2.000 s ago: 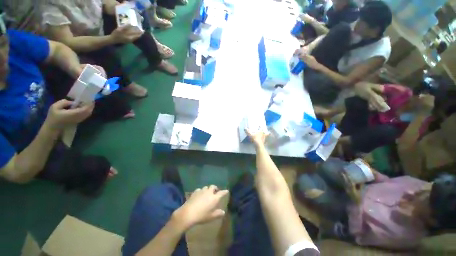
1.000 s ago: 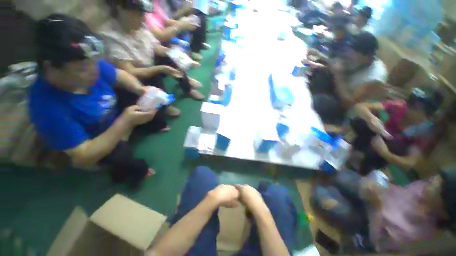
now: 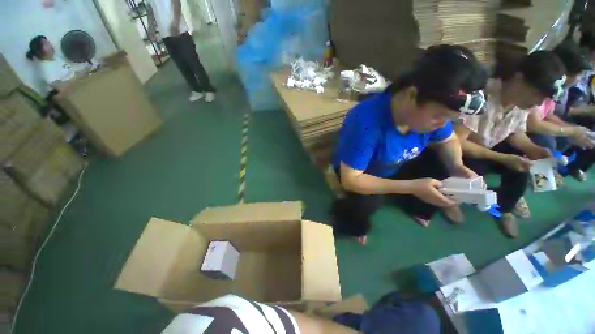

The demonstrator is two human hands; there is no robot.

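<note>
Neither of my hands is in view. Only a striped sleeve (image 3: 241, 317) and a bit of bare forearm show at the bottom edge. Just beyond them an open brown master carton (image 3: 261, 254) stands on the floor with its flaps spread. A small white box (image 3: 220, 259) sits inside it, towards the left. My knee in dark blue cloth shows at the bottom, right of the carton.
The white table (image 3: 554, 310) with blue-and-white retail boxes (image 3: 502, 280) is at the lower right. A seated person in blue (image 3: 385, 140) holds a white box; others sit beyond. Stacked flat cardboard (image 3: 313, 107) carries white pieces. Yellow-black tape (image 3: 244, 156) crosses the green floor.
The view has swung left, from the table and my lap to the open carton and floor. Both my hands, together over my lap one second ago, have left the picture.
</note>
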